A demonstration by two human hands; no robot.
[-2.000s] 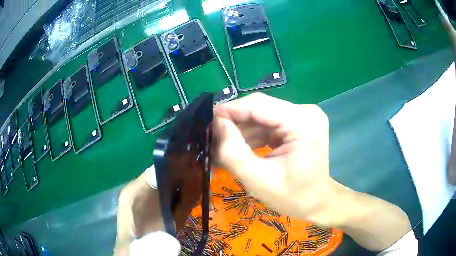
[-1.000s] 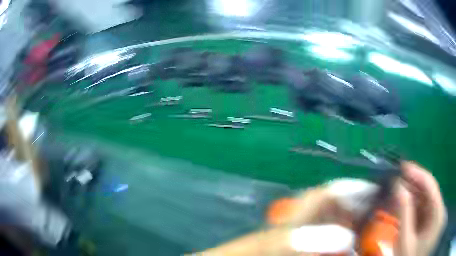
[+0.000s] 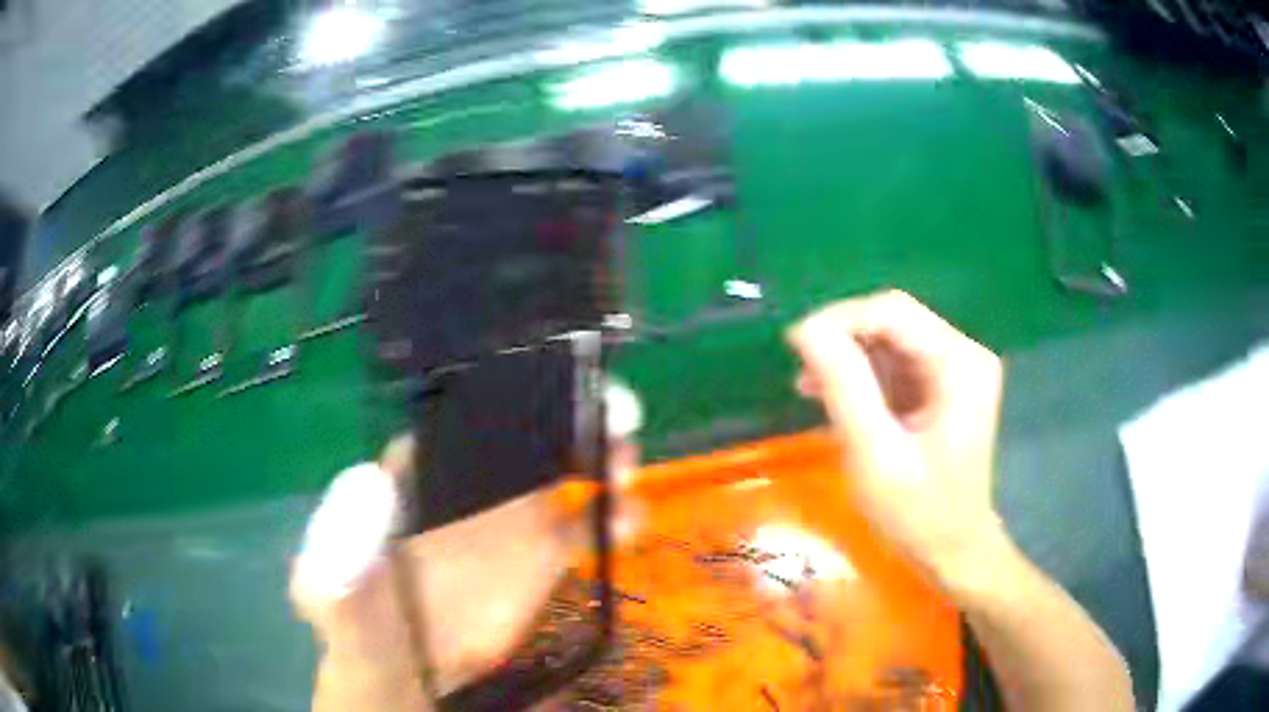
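Observation:
My left hand, with white finger cots, holds a black phone frame upright above the left part of the orange tray. The palm shows through the frame's open window. My right hand is raised over the tray's right side, apart from the frame, with thumb and fingertips together. Blur hides whether a small part is between them. The orange parts tray holds a scattered heap of thin dark slivers.
Several similar frames lie in a slanted row on the green belt, and more lie at the upper right. A white sheet is at the right. Dark frames lie at the lower left.
The view swung left and came back, with strong blur between. The held frame now shows its broad face instead of its edge. My right hand has moved off it to the right.

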